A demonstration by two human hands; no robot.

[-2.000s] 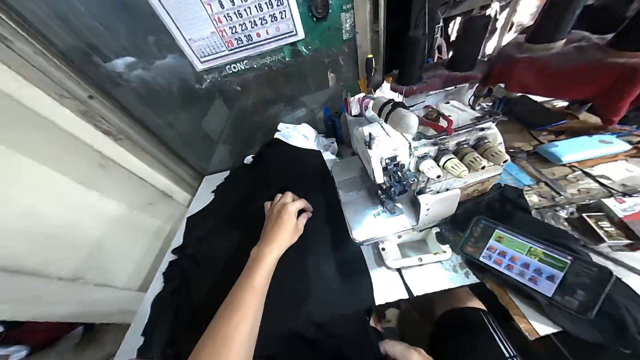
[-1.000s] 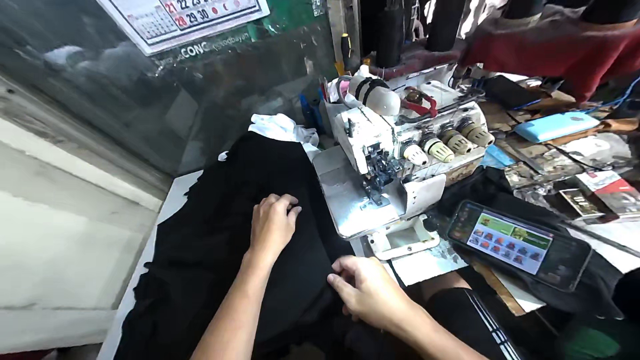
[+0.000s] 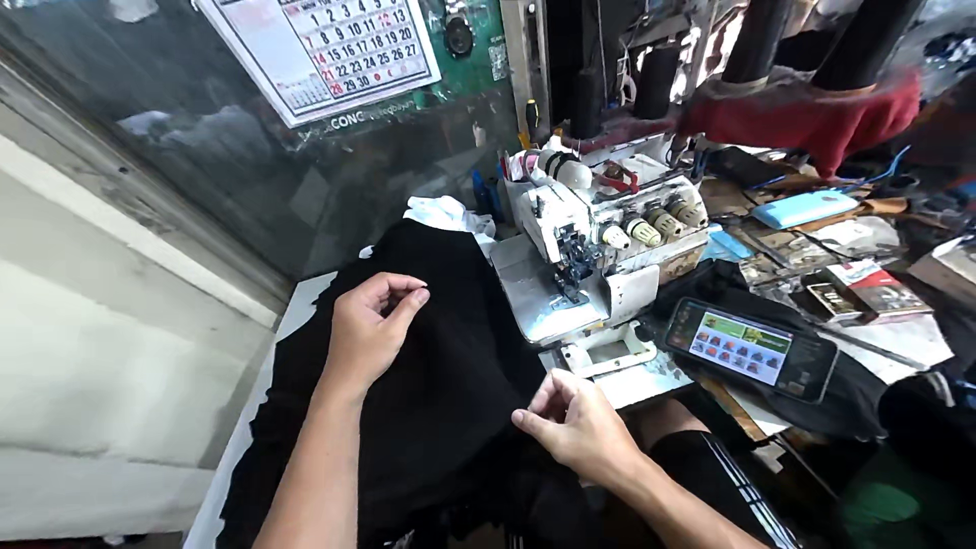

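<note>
Black fabric (image 3: 450, 358) lies spread over the white tabletop, left of a white overlock sewing machine (image 3: 602, 229). Over the fabric's upper left part is my left hand (image 3: 377, 328), thumb and index fingertips almost together; whether they pinch a bit of cloth cannot be made out. My right hand (image 3: 576, 423) is at the fabric's right side, below the machine's front, with curled fingers and the thumb pointing left. Black cloth lies behind its fingertips, and a grip on it is not clear. The presser foot (image 3: 568, 297) has no fabric visibly under it.
A phone (image 3: 751, 347) with a lit screen rests on dark cloth right of the machine. Beyond it are small boxes (image 3: 877, 290) and a light blue case (image 3: 804, 208). White cloth (image 3: 442, 213) lies behind the black fabric. A wall calendar (image 3: 335, 53) hangs above.
My right hand, low at the fabric's bottom edge two seconds ago, came up to its right side. Both hands appear lifted slightly from the fabric since one second ago.
</note>
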